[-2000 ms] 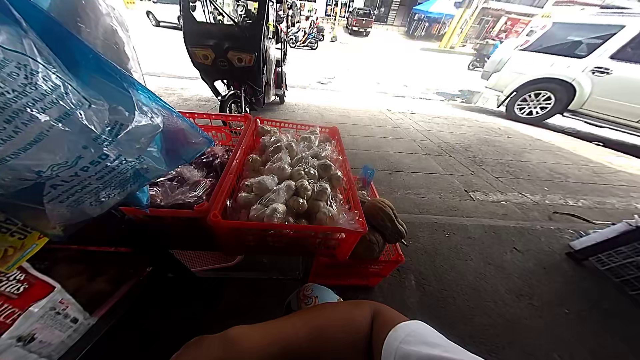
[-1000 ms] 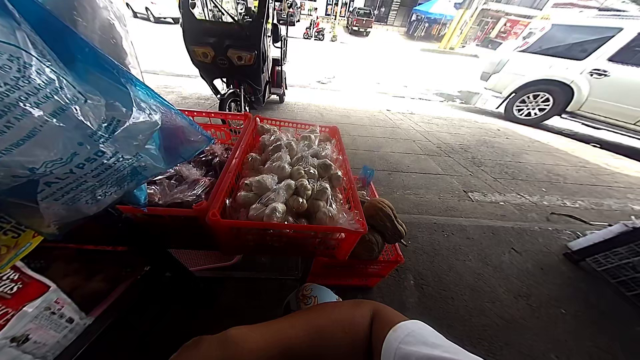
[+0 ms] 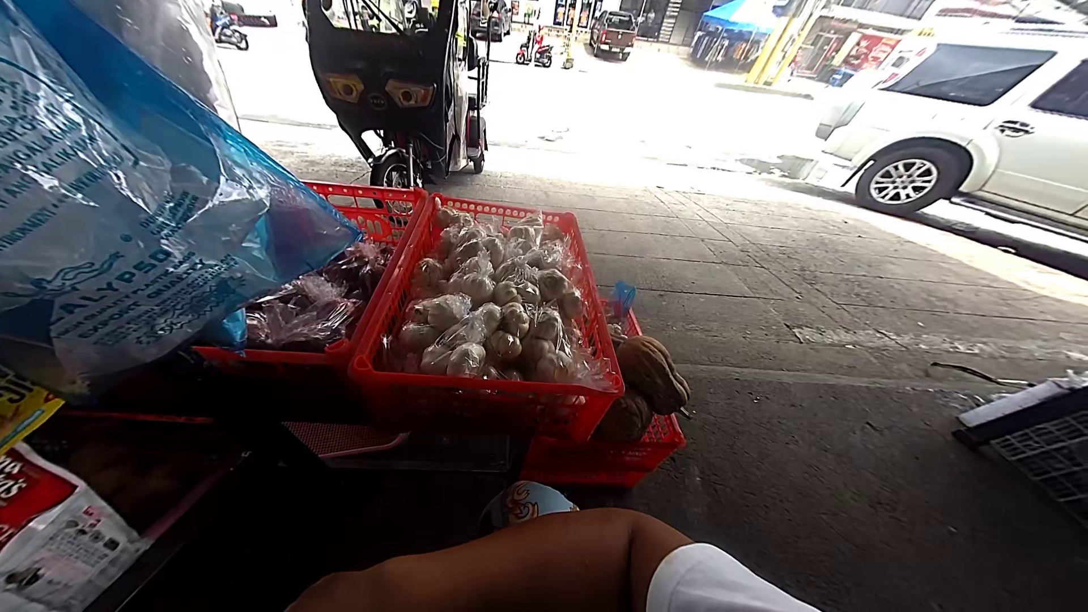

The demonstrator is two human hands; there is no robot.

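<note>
Neither of my hands shows in the head view. A bare bent arm or leg [image 3: 510, 565] with white cloth [image 3: 722, 582] at its right end crosses the bottom edge; which limb it is I cannot tell. Just above it a light blue, patterned round thing [image 3: 531, 501] shows. Beyond that stands a red plastic crate [image 3: 484, 399] of garlic bulbs [image 3: 501, 306] knotted in clear plastic bags. Left of it, another red crate [image 3: 374, 208] holds dark reddish produce [image 3: 310, 314] in clear bags. A large printed blue and clear plastic bag [image 3: 144, 195] hangs over its left part.
Brown ribbed squashes [image 3: 650, 374] lie on a lower red crate [image 3: 603, 459] at the right. Snack packets [image 3: 55, 518] are at lower left. A dark crate with white mesh [image 3: 1045, 442] stands far right. Beyond the pavement are a black three-wheeler [image 3: 382, 85] and a white SUV [image 3: 977, 127].
Out on the street, motorcycles have shifted position. The crates, the plastic bag and the bare limb have stayed as they were.
</note>
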